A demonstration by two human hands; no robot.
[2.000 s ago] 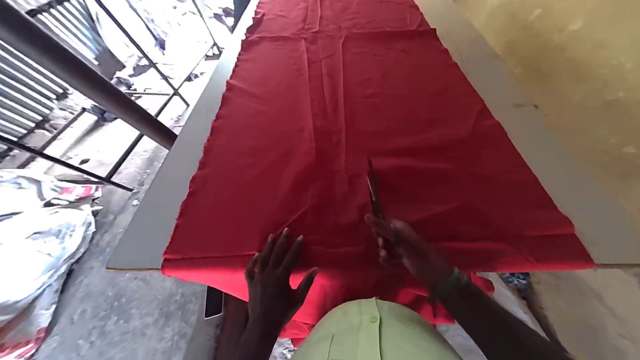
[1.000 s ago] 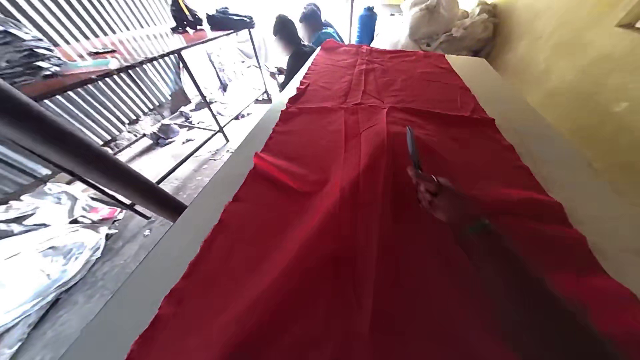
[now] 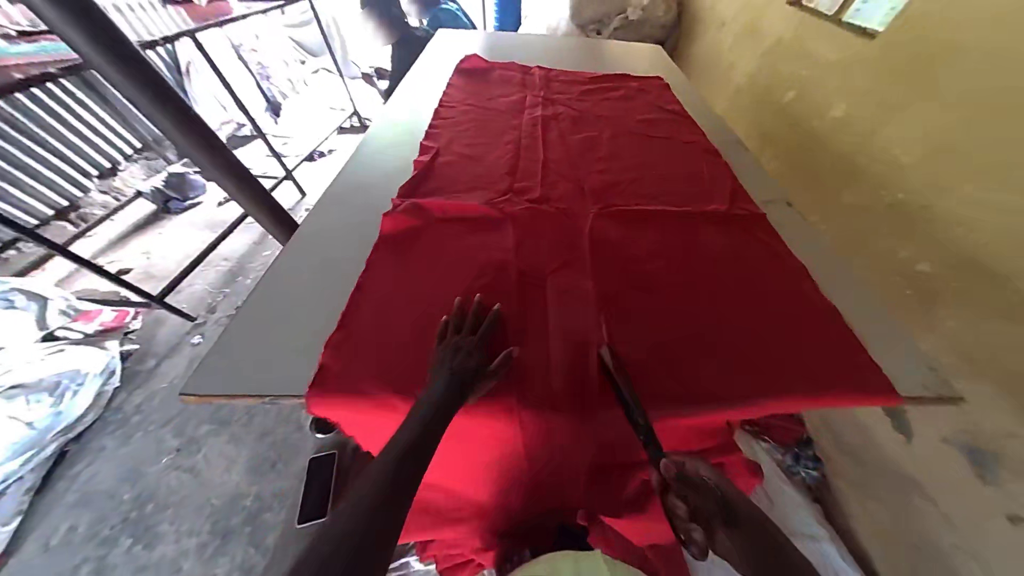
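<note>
A long piece of red fabric (image 3: 672, 296) lies over the table (image 3: 320, 272), its near end hanging over the front edge. Creases run along and across it. My left hand (image 3: 468, 356) rests on the cloth left of the middle, fingers spread and holding nothing. In my right hand (image 3: 692, 500), near the front edge, are the handles of dark fabric scissors (image 3: 632, 404). Their blades point away from me over the cloth; whether they are cutting into it, I cannot tell.
A yellow wall (image 3: 880, 176) runs along the right. On the left stand a dark metal pole (image 3: 176, 120) and metal frames. White sheeting (image 3: 48, 400) lies on the floor. A phone (image 3: 318, 488) is below the table's front edge. People sit near the far left end, by stuffed sacks (image 3: 632, 18).
The fabric's far edge has come nearer, leaving bare tabletop beyond it. My left hand, out of view a second ago, lies on the cloth. My right hand with the scissors is back near the front edge.
</note>
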